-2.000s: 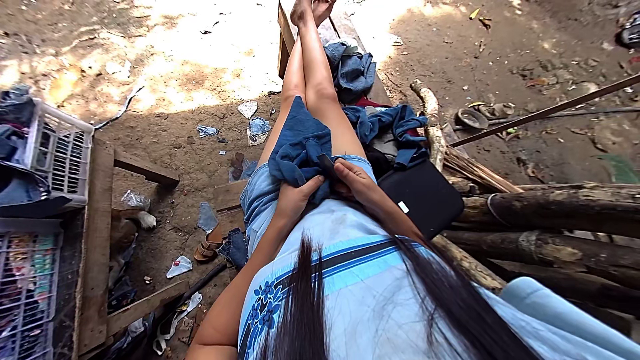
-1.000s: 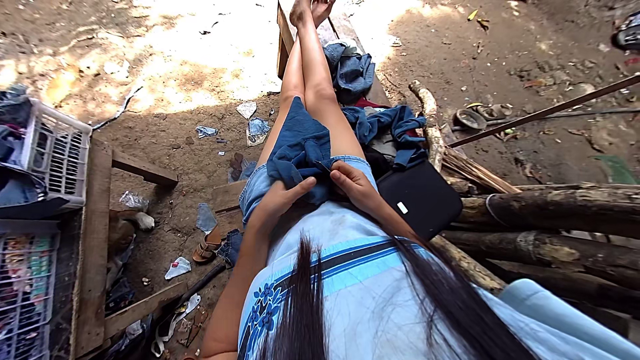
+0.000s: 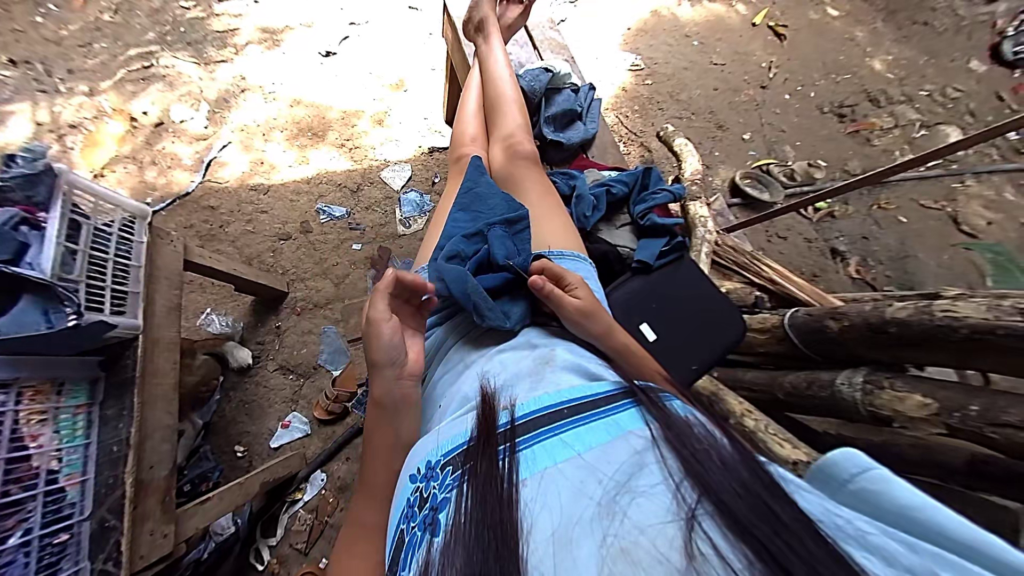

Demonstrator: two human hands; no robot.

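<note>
A dark blue piece of cloth [image 3: 488, 248] lies bunched on my lap, its pointed end toward my knees. My left hand [image 3: 398, 320] is raised just left of the cloth, fingers loosely curled and apart, with no object visible in it. At the cloth's right edge, my right hand [image 3: 564, 296] pinches a thin dark needle-like tool [image 3: 518, 270] between thumb and fingertips; its tip points at the cloth. Too little shows to tell exactly what the tool is.
A black case [image 3: 676, 320] lies beside my right hip, with denim clothes [image 3: 620, 200] beyond it on the bench. Logs [image 3: 896, 332] are stacked at right. At left stand a white plastic crate [image 3: 100, 248] and a wooden frame [image 3: 160, 384], with an animal [image 3: 200, 372] partly hidden behind it.
My left hand has let go of the cloth and moved to the left of it. My right hand now shows a thin tool at its fingertips.
</note>
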